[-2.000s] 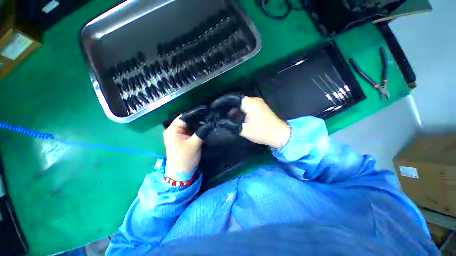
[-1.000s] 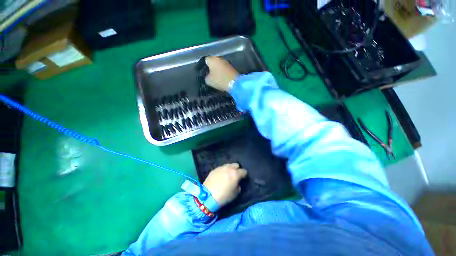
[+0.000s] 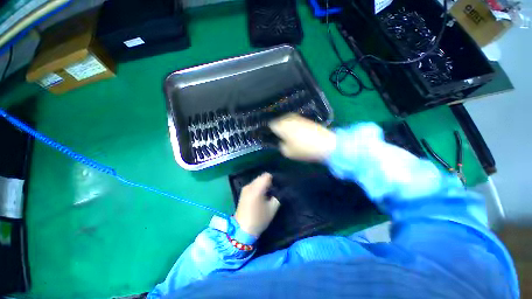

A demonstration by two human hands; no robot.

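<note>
The stainless steel tray [image 3: 175, 137] holds several rows of small black-bodied units [image 3: 214, 133] with silvery ends, laid along its near side. My right hand [image 3: 300, 138] is blurred over the tray's near right edge; its black-covered fingertips point left, and I cannot tell if they hold anything. My left hand [image 3: 256, 204] is over the left part of the black parts tray [image 3: 303, 204], fingers bent; its fingertips are dark against the tray and what they hold, if anything, is hidden. My right sleeve covers part of the black tray.
Cutters with dark and red handles [image 3: 457, 163] lie at right. A deep black bin [image 3: 396, 93] of shiny parts stands upper right, with a black cable [image 3: 348, 82] beside it. A shallow black tray [image 3: 274, 23] lies behind. A blue coiled cord [image 3: 87, 160] runs left from my wrist. Boxes [image 3: 73, 64] stand upper left.
My right hand has moved back from inside the steel tray to its near right edge, uncovering the units there. My left hand has shifted slightly up over the black tray.
</note>
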